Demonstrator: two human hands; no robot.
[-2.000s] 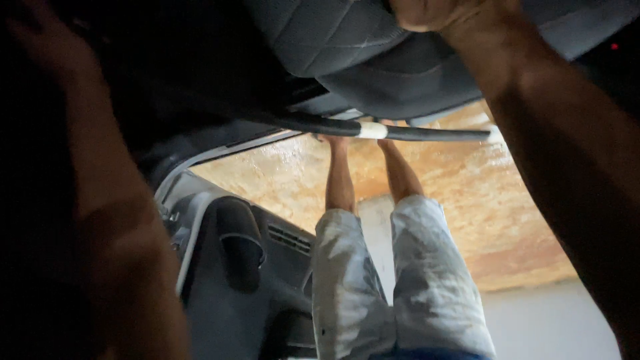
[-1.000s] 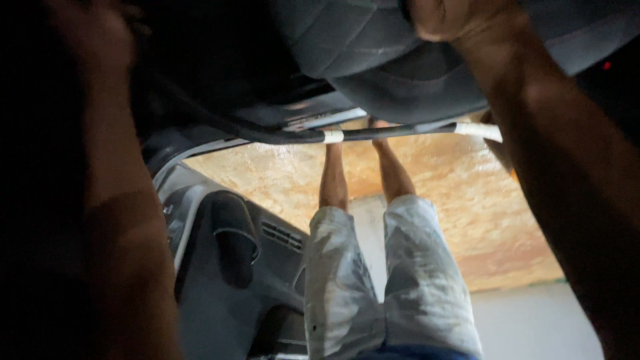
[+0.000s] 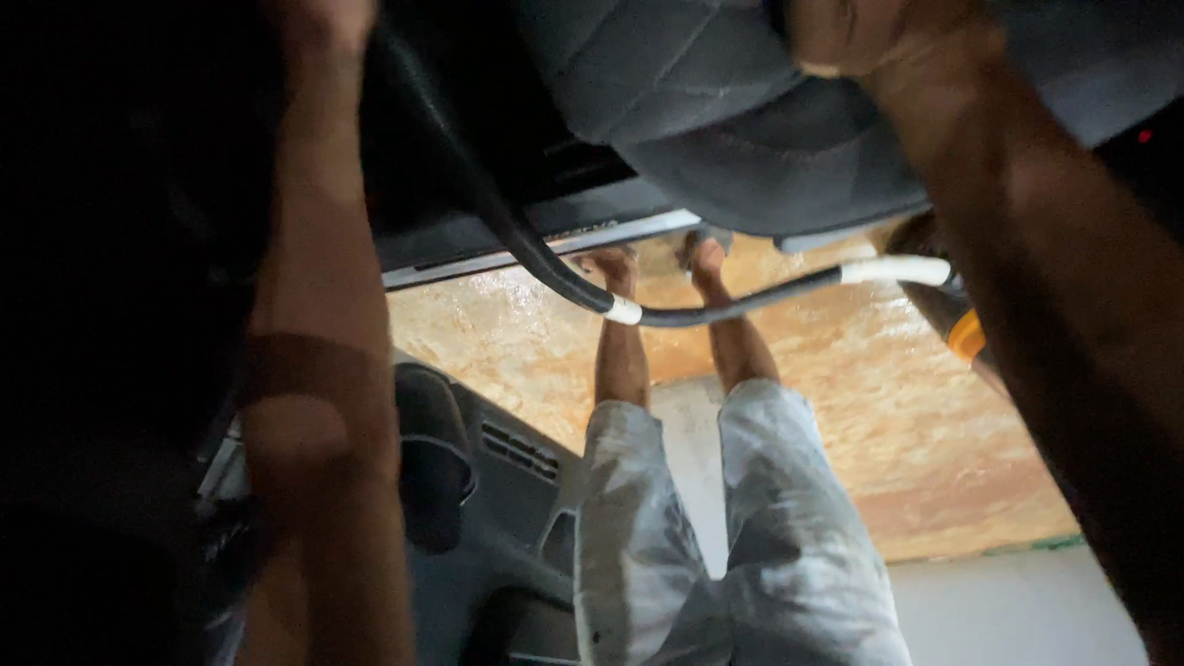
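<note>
My left hand [image 3: 328, 23] is at the upper left, cut by the top edge and blurred. Beside it runs the upper part of a black flexible hose [image 3: 481, 185] with white sections; whether the fingers close on it cannot be told. The hose sags in front of my legs and reaches a white end piece [image 3: 895, 270] near my right forearm. At the top right my right hand [image 3: 860, 37] is bent against a dark quilted car seat [image 3: 666, 74]. Its fingers are partly out of view, and any object in them is hidden.
A car door panel [image 3: 499, 518] with a handle recess and a vent is at lower left. The door sill [image 3: 638, 228] crosses above my bare feet. My legs in pale shorts [image 3: 786, 518] stand on a wet, tan floor [image 3: 925, 416]. A dark object with an orange band [image 3: 967, 338] is partly behind my right forearm.
My left hand and forearm have moved right in the view. The hose now hangs in a deeper curve, and the orange-banded object shows more beside my right forearm.
</note>
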